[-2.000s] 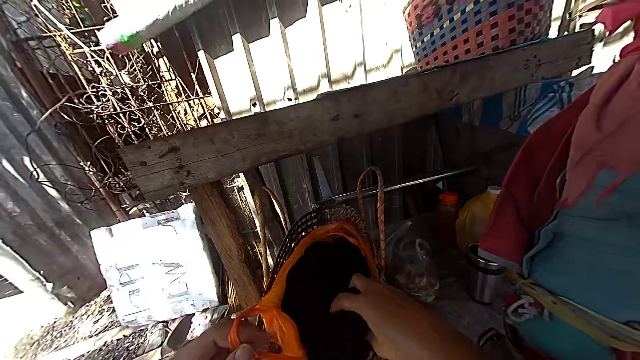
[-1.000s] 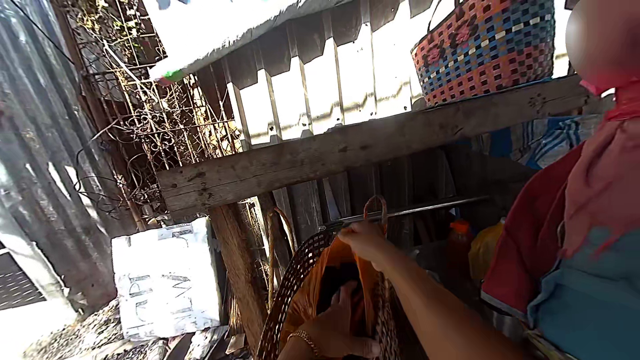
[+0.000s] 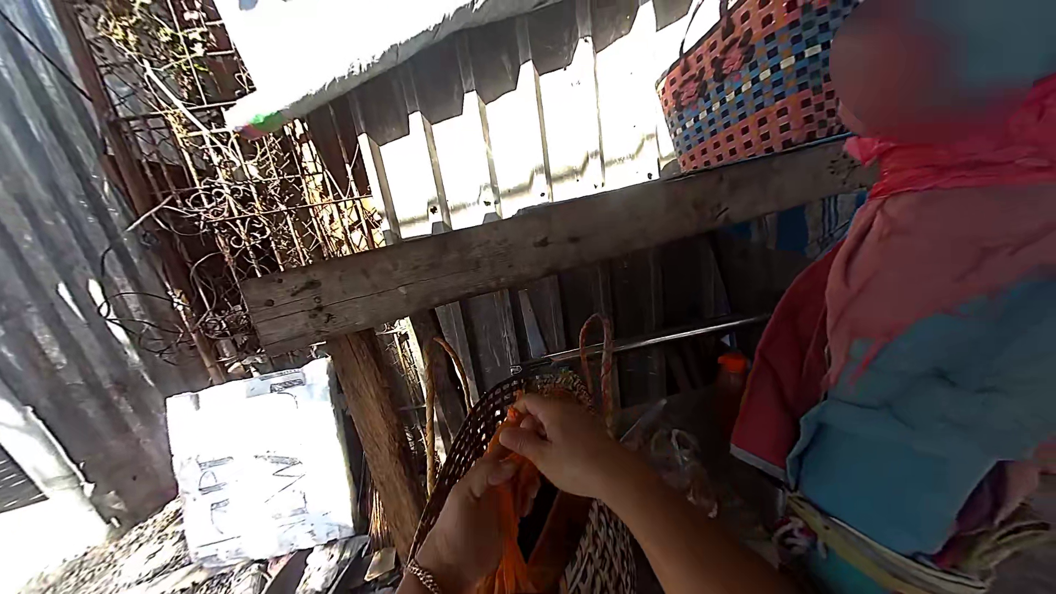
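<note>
An orange plastic bag (image 3: 505, 544) sits inside a dark woven basket (image 3: 609, 540) with two upright handles, at the lower middle. Its top is gathered between my hands. My right hand (image 3: 561, 441) pinches the bunched orange plastic near the basket's far rim. Just below and to the left, my left hand (image 3: 470, 520), with a bracelet at the wrist, is closed around the same bag. Dark contents inside the basket are mostly hidden by the bag and my hands.
A wooden beam (image 3: 495, 247) crosses above the basket on a rough post (image 3: 375, 429). A checkered woven basket (image 3: 755, 91) stands above it. A person in a red and blue garment (image 3: 916, 396) is close at right. A white block with writing (image 3: 260, 470) leans at left; an orange-capped bottle (image 3: 731, 384) stands behind.
The orange bag's mouth stood wide around dark contents two seconds ago; now it is bunched together. My right hand has come out of the bag and grips its top.
</note>
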